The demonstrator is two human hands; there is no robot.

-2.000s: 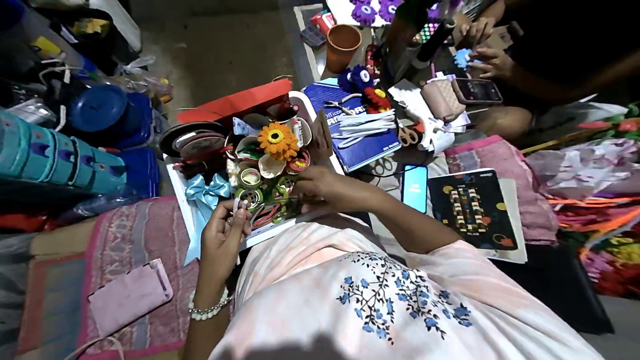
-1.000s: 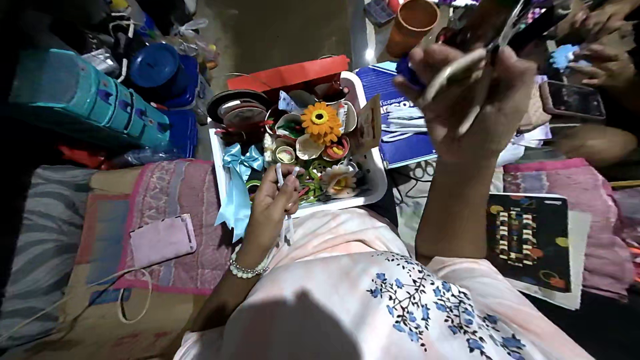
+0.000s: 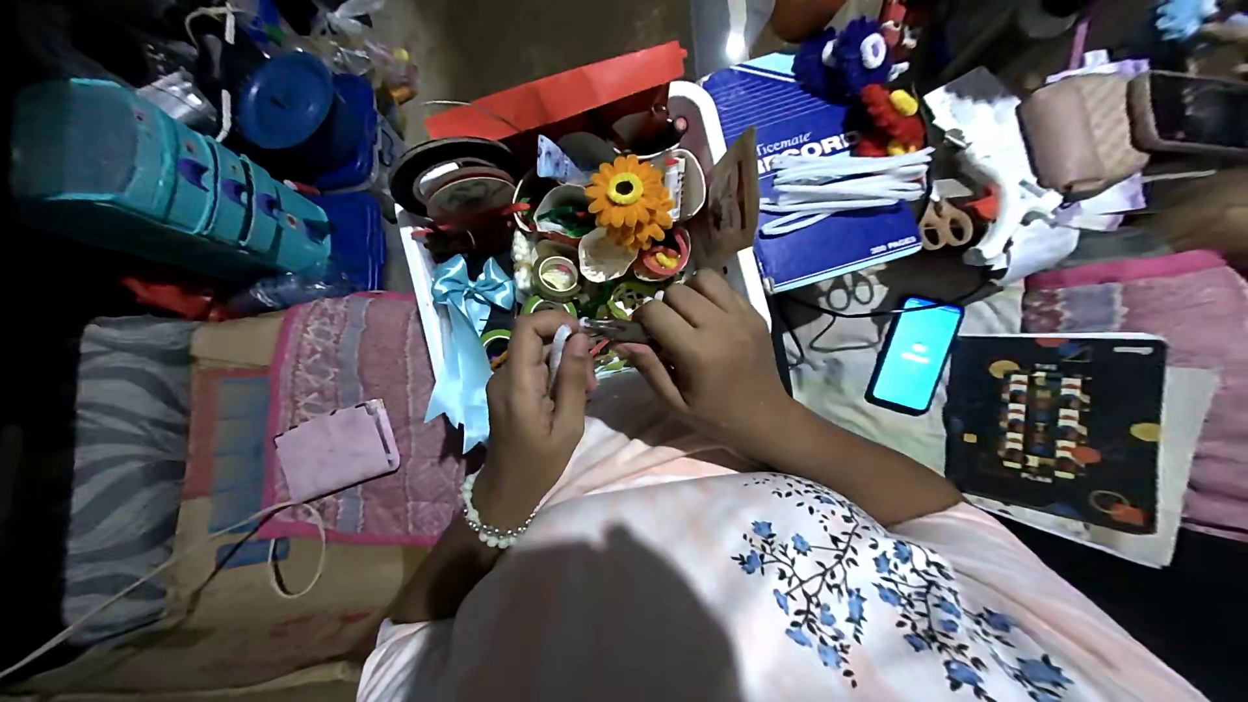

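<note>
My left hand (image 3: 541, 390) pinches a small white strip (image 3: 559, 353), perhaps pipe cleaner, between thumb and fingers. My right hand (image 3: 707, 356) holds a small dark metallic tool (image 3: 616, 331) whose tip meets the strip; its exact kind is unclear. Both hands are over the near edge of a white plastic tray (image 3: 414, 283). In the tray are an orange artificial flower (image 3: 629, 193), a light blue ribbon bow (image 3: 472, 289), ribbon spools (image 3: 463, 190) and rolls of tape (image 3: 558, 276). The hands partly hide the tray's near contents.
Right of the tray, a blue record book (image 3: 809, 244) bears white pipe cleaners (image 3: 843, 185). Nearby are scissors (image 3: 946, 224), a lit phone (image 3: 915, 356) and a black patterned book (image 3: 1058, 429). Teal drawers (image 3: 175, 185) stand left, above a pink pouch (image 3: 336, 450). Another person's hand is at the right edge.
My right hand, raised above the record book's right side one second ago, has come down to meet my left hand over the tray. The view has shifted.
</note>
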